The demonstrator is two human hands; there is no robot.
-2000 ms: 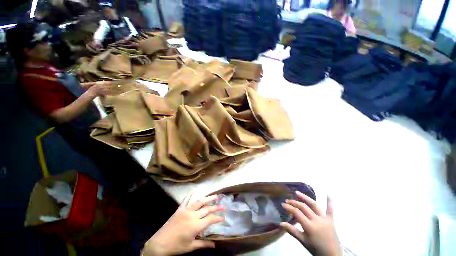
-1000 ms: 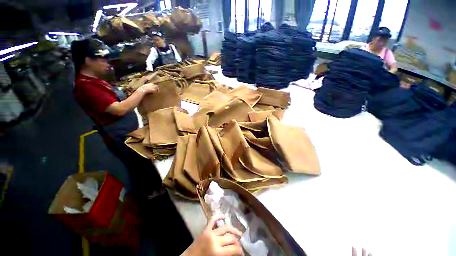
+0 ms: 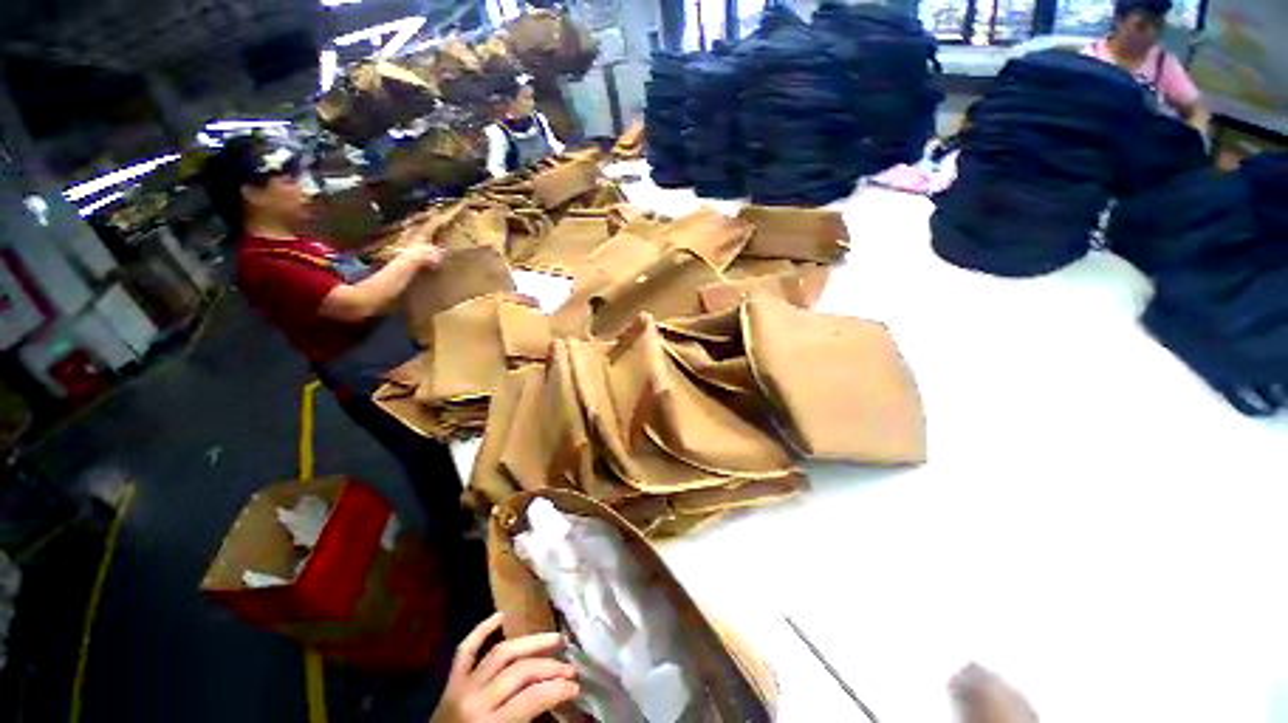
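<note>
An open brown bag (image 3: 511, 568) stands at the bottom centre with its oval mouth facing up. Crumpled white stuffing (image 3: 607, 607) fills the mouth. My left hand (image 3: 511, 678) is on the bag's near left rim, fingers curled over the edge; the thumb is hidden. My right hand (image 3: 989, 695) is blurred and cut off by the bottom edge, right of the bag and apart from it; its fingers cannot be made out. A thin dark line (image 3: 831, 670) lies on the table between the bag and my right hand.
Overlapping brown bags (image 3: 833, 381) are heaped just beyond on the white table (image 3: 1045, 494). Navy stacks (image 3: 1024, 170) stand at the far side and right. A person in red (image 3: 290, 290) handles a brown bag at left. A red-brown carton (image 3: 346, 551) with white scraps is on the floor.
The open bag has turned from crosswise to slanting and shifted left. My left hand moved from the stuffing to the left rim. My right hand has left the bag. The view has swung left.
</note>
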